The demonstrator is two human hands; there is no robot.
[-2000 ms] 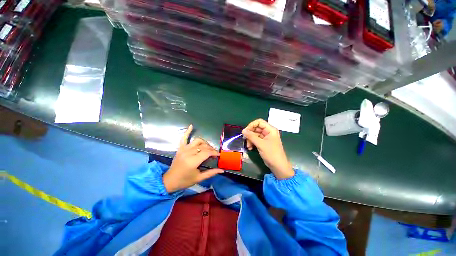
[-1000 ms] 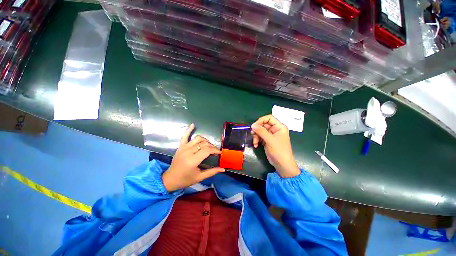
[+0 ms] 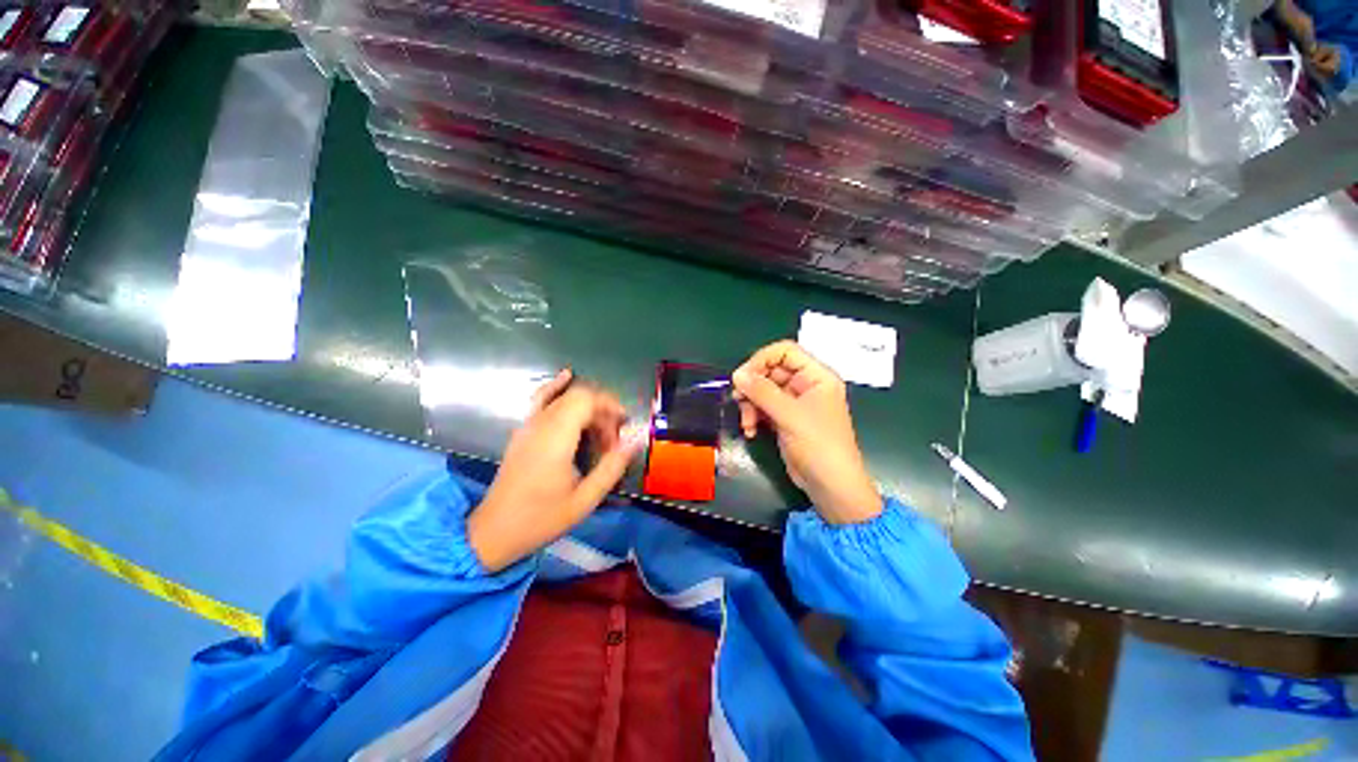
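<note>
A handheld device (image 3: 682, 466) lies face up on the green bench mat, with a dark glossy screen above an orange-red lower part. My left hand (image 3: 554, 459) is at the device's left edge, its fingers bent and slightly blurred; whether they touch it or hold anything I cannot tell. My right hand (image 3: 800, 421) is at the upper right of the screen, thumb and index finger pinched together. A thin bright line over the screen runs to these fingertips, apparently the edge of a clear film (image 3: 712, 384).
Stacked clear blister trays (image 3: 641, 164) stand behind. Clear plastic sheets (image 3: 246, 223) lie left. A white card (image 3: 848, 350), white stick tool (image 3: 970, 476), white bottle (image 3: 1028, 354), tissue (image 3: 1110, 350) and blue pen (image 3: 1087, 429) lie right. A person's hand shows top right.
My left hand has drawn its fingers in and lifted off the orange part, now at the device's left edge. My right hand stays by the screen's upper right, slightly shifted.
</note>
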